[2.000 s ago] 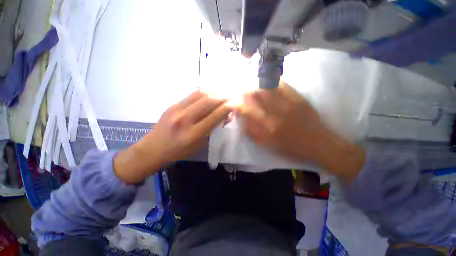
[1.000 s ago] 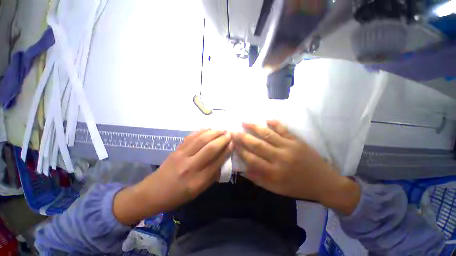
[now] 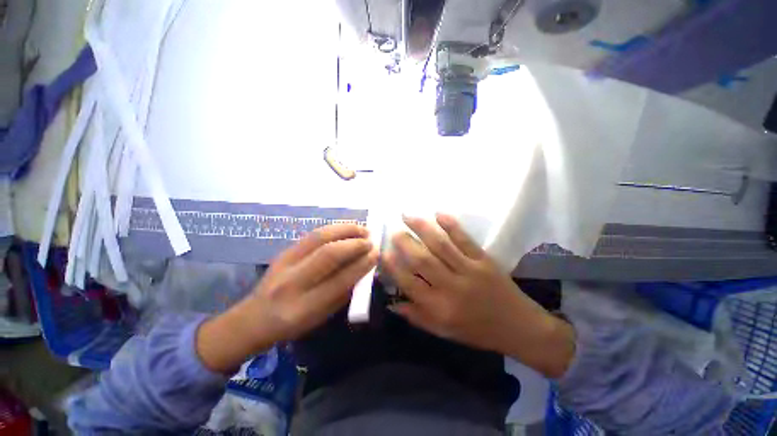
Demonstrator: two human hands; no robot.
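A white fabric panel (image 3: 511, 183) spreads over the table right of the needle area, its near edge at the table's front. A narrow white strip (image 3: 361, 298) hangs down past the front edge between my hands. My left hand (image 3: 317, 271) pinches the strip at its fingertips. My right hand (image 3: 451, 285) holds the panel's edge beside the strip, slightly blurred. The presser foot area (image 3: 394, 64) lies beyond my hands, washed out by the lamp. A grey ribbed cylindrical fitting (image 3: 456, 106) hangs to its right.
A bundle of white strips (image 3: 102, 187) and a purple cloth tie (image 3: 38, 119) lie at left. A small tan curved piece (image 3: 339, 163) is left of the needle. A ruler (image 3: 230, 226) runs along the front edge. Blue baskets (image 3: 754, 332) stand below. A thin rod (image 3: 677, 189) is at right.
My hands moved from near the needle towards me to the front edge. The strip's end now hangs lower between them. The panel has shifted left, and the machine head appears higher in view.
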